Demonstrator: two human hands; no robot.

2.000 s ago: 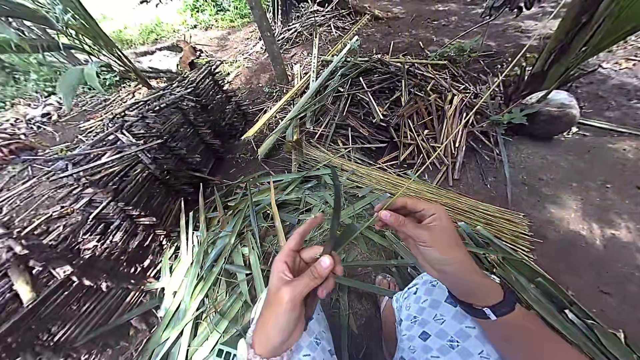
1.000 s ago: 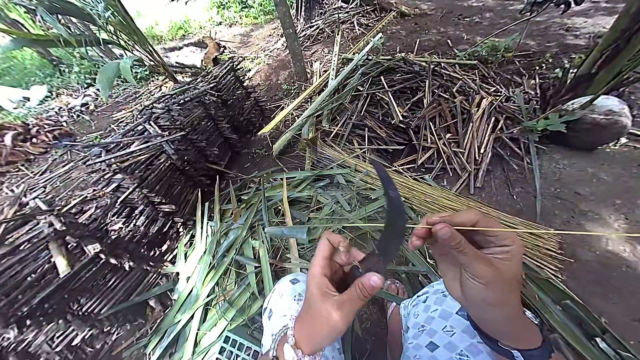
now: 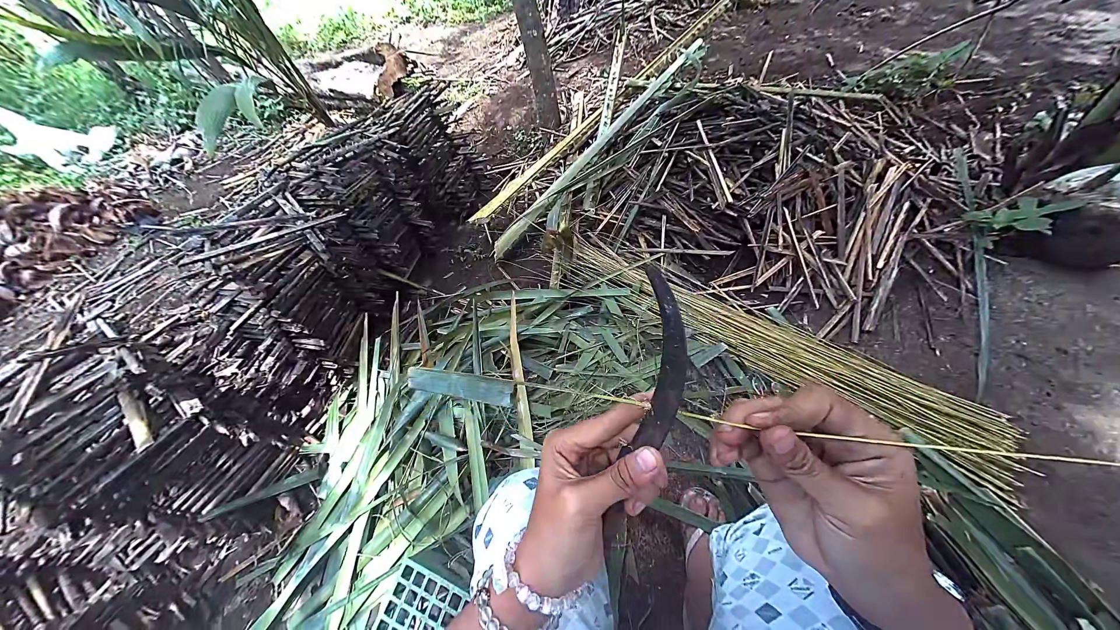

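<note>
My left hand (image 3: 582,490) is closed on the base of a dark curved knife blade (image 3: 672,350), which points up and bends at its tip. Between the thumb and fingers of my right hand (image 3: 822,472) is a thin yellow-green palm leaf rib (image 3: 927,444). The rib runs behind or against the blade near my left fingertips and reaches off to the right edge. A piece of green leaf (image 3: 461,386) is at the left, by the rib's far end. The knife's handle is mostly hidden by my left hand.
Cut green leaf strips (image 3: 472,437) cover the ground before my feet. A bundle of thin ribs (image 3: 840,367) lies to the right. Stacked dark sticks (image 3: 262,289) rise at the left, and a loose stick pile (image 3: 814,184) lies ahead. A green plastic crate (image 3: 424,599) is at the bottom.
The blade shows broadside now, where two seconds ago it was edge-on. The rib slanted up to the right then and lies nearly level now. Both hands remain close together.
</note>
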